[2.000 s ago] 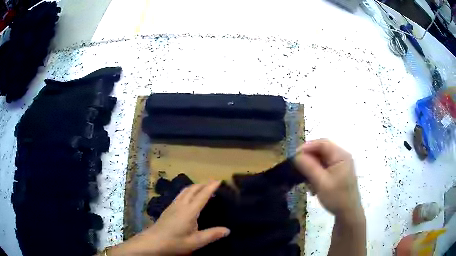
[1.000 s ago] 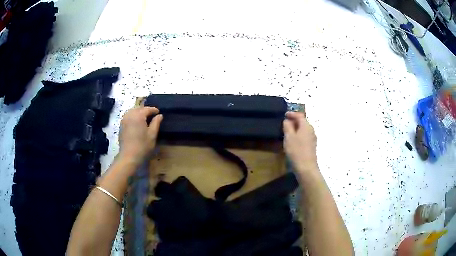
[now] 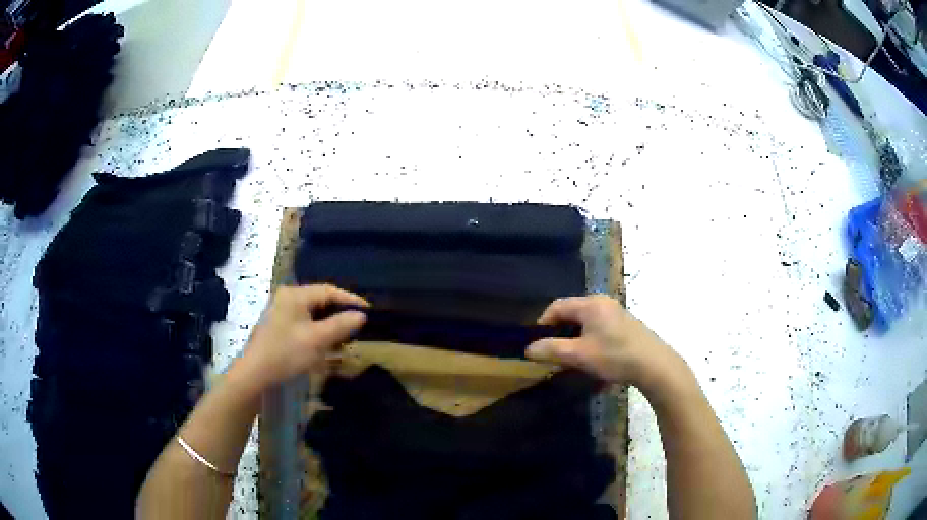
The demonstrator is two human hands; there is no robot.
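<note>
My left hand (image 3: 317, 327) and my right hand (image 3: 584, 340) each pinch a black fabric strip (image 3: 447, 333) near its ends, stretched sideways over the tan board (image 3: 437, 378). The strip lies along the lower edge of the black strips laid across the board's far end (image 3: 437, 225); whether it touches the board is hidden. A loose heap of black strips (image 3: 457, 457) covers the near end of the board. Blue-grey speckled bands (image 3: 602, 259) run along the board's two long sides.
A large flat black mass (image 3: 112, 335) lies left of the board, with another black bundle (image 3: 56, 112) at the upper left. At the right are a blue tray (image 3: 866, 254), a small jar (image 3: 869, 436) and an orange-pink tub (image 3: 849, 500). Cords (image 3: 810, 91) lie at the upper right.
Both hands have moved from the ends of the laid strips down towards the wearer, now with a strip between them. The thin curled strip end over the bare board is gone from there.
</note>
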